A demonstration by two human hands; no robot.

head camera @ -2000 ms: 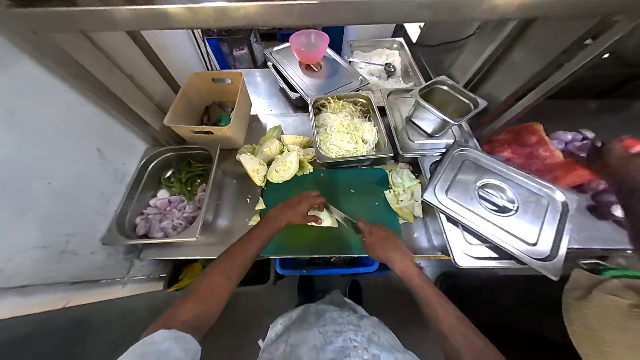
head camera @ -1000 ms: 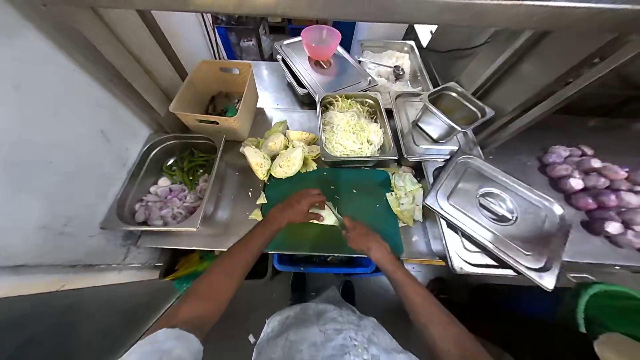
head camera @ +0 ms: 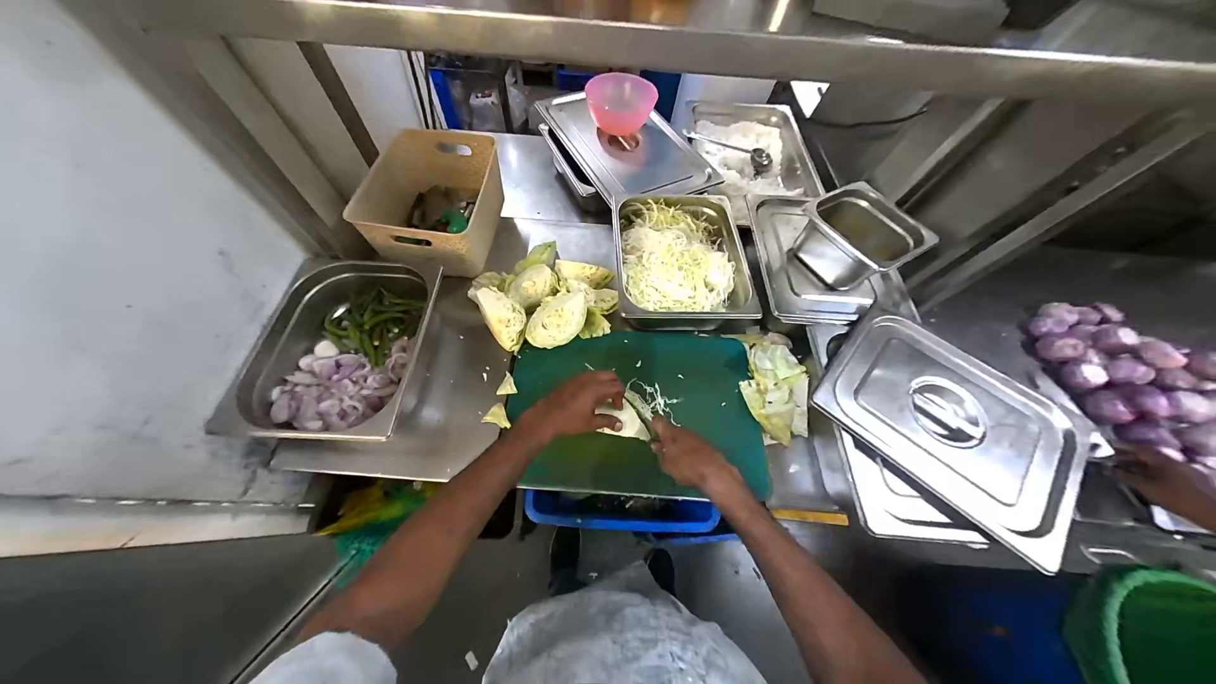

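Note:
On a green cutting board (head camera: pixel 570 465), my left hand (head camera: pixel 581 403) presses a piece of cabbage (head camera: pixel 624 421) with its fingertips. My right hand (head camera: pixel 692 454) grips a knife (head camera: pixel 639 408), whose blade lies against the right side of that piece. Fine cabbage shreds (head camera: pixel 655 399) lie just beyond the blade. Cabbage wedges (head camera: pixel 543 302) are heaped past the board's far left corner. Loose outer cabbage leaves (head camera: pixel 777 389) lie along its right edge. Directly behind the board, a steel pan (head camera: pixel 690 321) holds shredded cabbage (head camera: pixel 674 261).
At left are a steel pan (head camera: pixel 249 380) of sliced onions and green chillies, and a tan basket (head camera: pixel 423 242). Steel lids (head camera: pixel 988 446) lie at right, near peeled onions (head camera: pixel 1130 370) and another person's hand (head camera: pixel 1154 480). A steel shelf edge (head camera: pixel 665 47) crosses overhead.
Shreds now show beside the blade on the board. At the far right, the red bundle seen over the onions two seconds ago is gone, and another person's hand now reaches to the onions.

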